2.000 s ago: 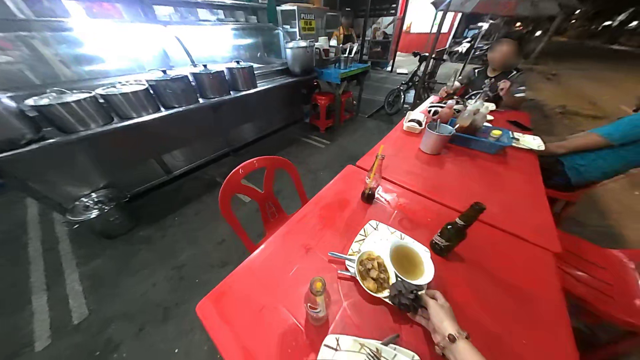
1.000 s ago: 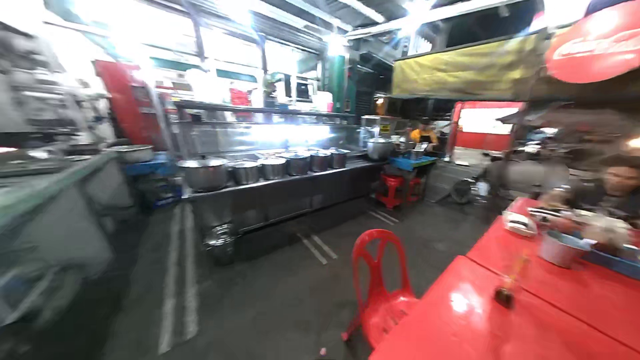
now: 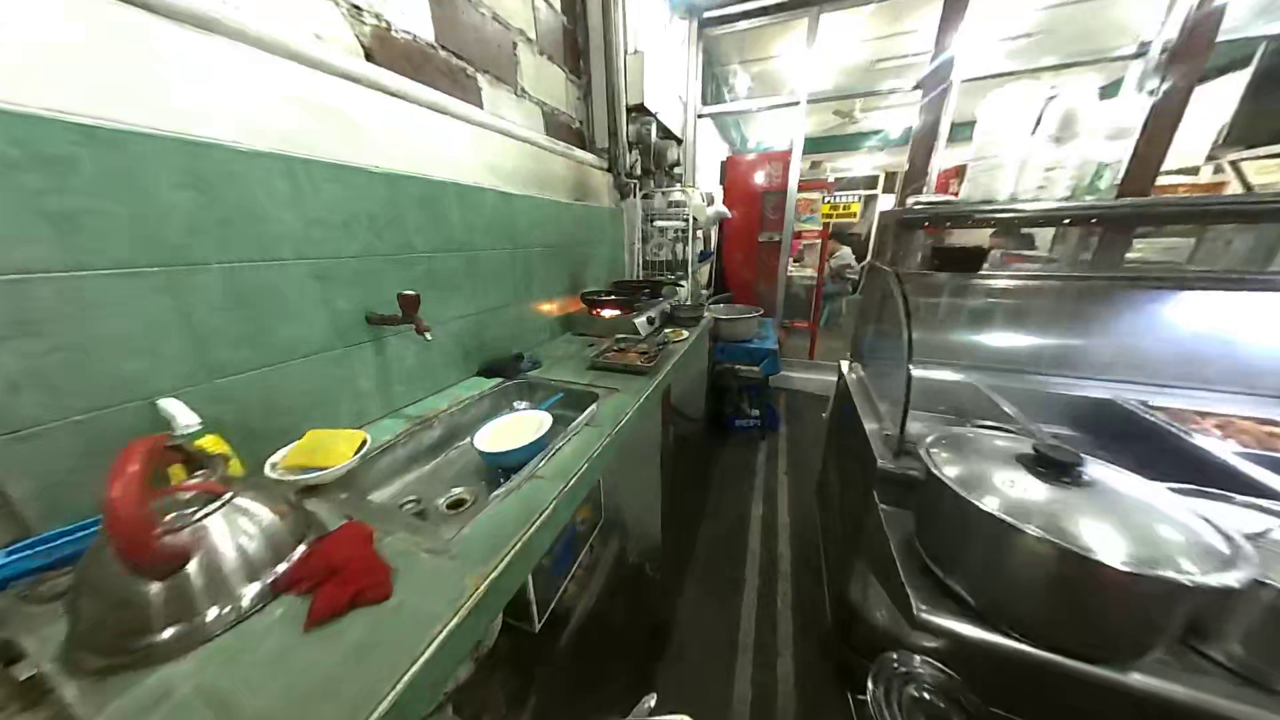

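Neither of my hands shows in the head view. At the bottom edge a shiny utensil tip (image 3: 645, 705) pokes in beside a sliver of pale rim; what holds them is out of view. A steel sink (image 3: 420, 455) is set in the green counter, with a blue-and-white bowl (image 3: 512, 432) in it. Left of the sink, a yellow sponge (image 3: 323, 449) lies on a white dish (image 3: 300, 475). Nearer stand a steel kettle (image 3: 215, 560) with a red handle and a red cloth (image 3: 348, 575). A tap (image 3: 402, 315) juts from the wall.
A pan (image 3: 612, 298) sits over a flame on a gas stove (image 3: 645, 320) at the counter's far end, behind a metal tray (image 3: 628, 352). On the right, a large lidded pot (image 3: 1060, 560) stands by a glass-fronted food case (image 3: 1040, 320). A narrow aisle (image 3: 730, 540) runs between.
The view has swung far left and moved from the red table to the sink counter. The hand seen at the plate two seconds ago is out of view.
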